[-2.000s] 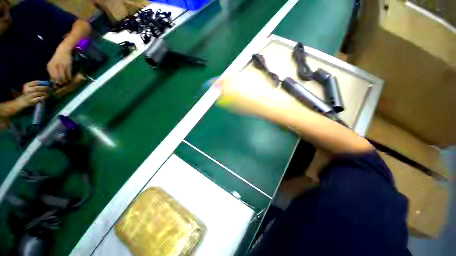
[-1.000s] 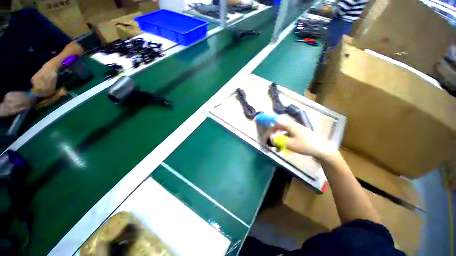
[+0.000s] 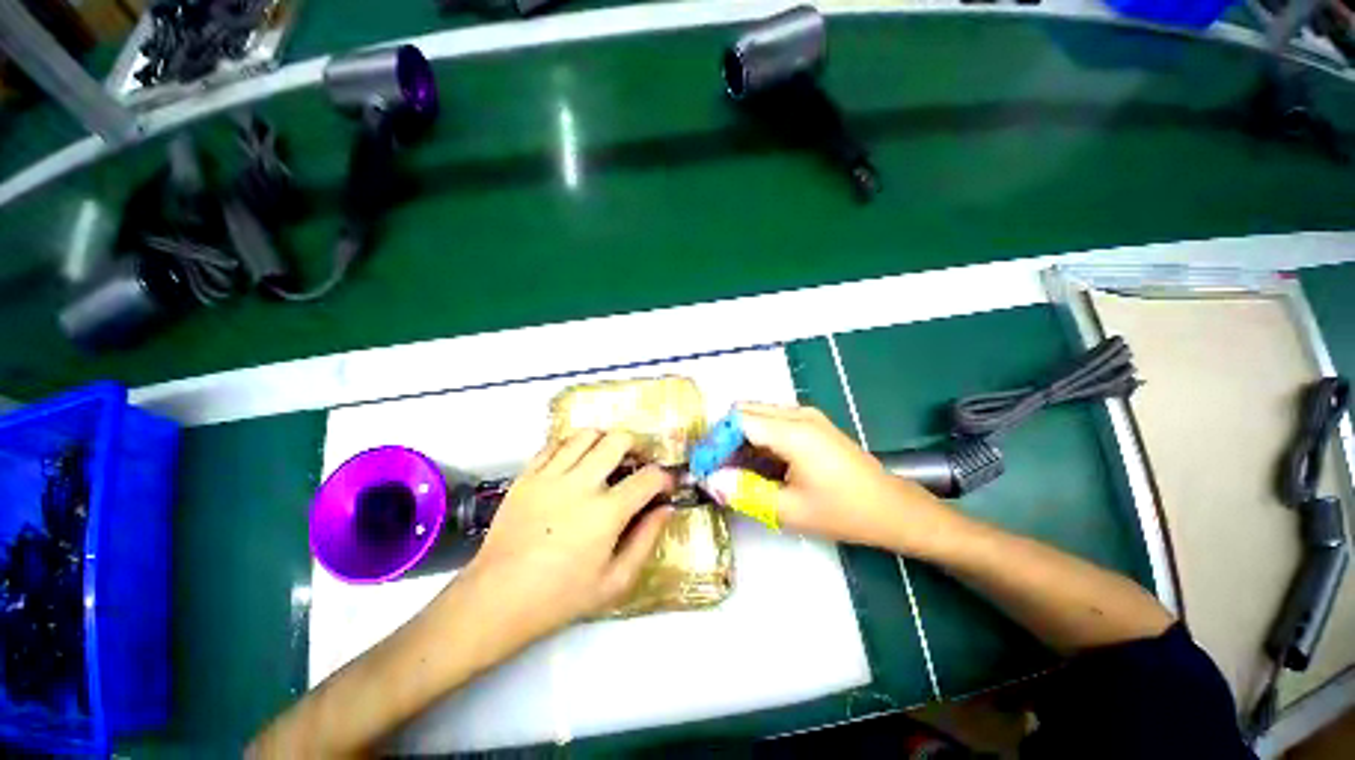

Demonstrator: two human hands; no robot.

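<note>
A hair dryer head (image 3: 379, 514) with a bright purple ring lies on the white mat (image 3: 743, 639), its black inner handle frame (image 3: 479, 506) running right under my hands. My left hand (image 3: 572, 520) is on the frame over the gold-brown padded block (image 3: 691, 557). My right hand (image 3: 788, 472), with blue and yellow finger coverings, pinches the frame's right end; the fingertips hide the exact contact. A grey handle tube (image 3: 924, 472) shows just right of my right hand, partly behind it, with a bundled cord (image 3: 1048, 397) beside it.
A blue bin (image 3: 134, 564) with black parts stands at left. A pale-edged tray (image 3: 1211, 431) at right holds a handle tube with cord (image 3: 1312, 579). On the green belt lie a dryer head with stem (image 3: 780, 60), a purple-ringed one (image 3: 390, 82) and a grey one with cords (image 3: 119, 305).
The view has swung back to the mat. My right hand has left the tray and is at the block. Both hands are now on the purple-ringed dryer, and one handle tube lies outside the tray.
</note>
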